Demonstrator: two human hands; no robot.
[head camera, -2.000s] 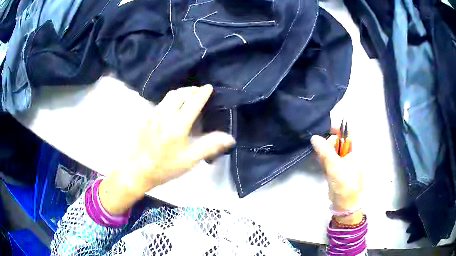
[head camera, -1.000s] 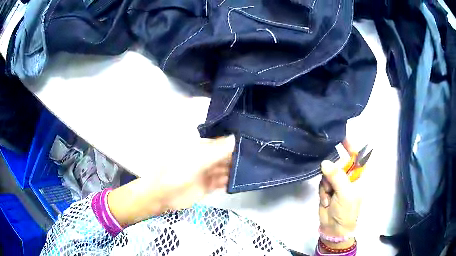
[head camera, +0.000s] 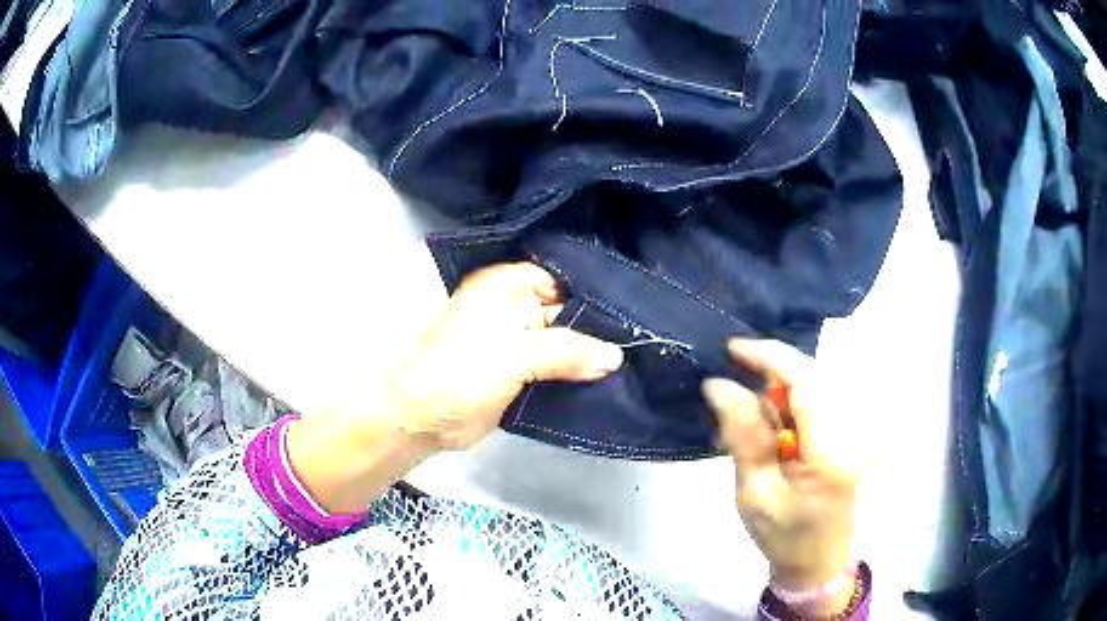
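A dark navy denim garment (head camera: 680, 146) with pale topstitching lies spread over the white table. Its pointed collar piece (head camera: 595, 406) is nearest me. My left hand (head camera: 498, 358) grips the left part of the collar, thumb on top. A whitish loose thread (head camera: 662, 343) stands off the seam just right of my left thumb. My right hand (head camera: 783, 449), slightly blurred, is beside the collar's right part, curled around snips with an orange handle (head camera: 783, 419). The blades are not visible. More pale threads (head camera: 561, 79) curl on the body panel farther up.
The white table (head camera: 267, 255) has a curved left edge. Other navy and pale blue garments lie at the right (head camera: 1032, 303) and the upper left (head camera: 79, 109). Blue crates (head camera: 103, 455) stand at the lower left, one holding crumpled grey-beige cloth (head camera: 200, 406).
My left hand has moved right and up onto the collar and grips it. The collar has shifted and folded. My right hand has moved left, and the snips' blades no longer show.
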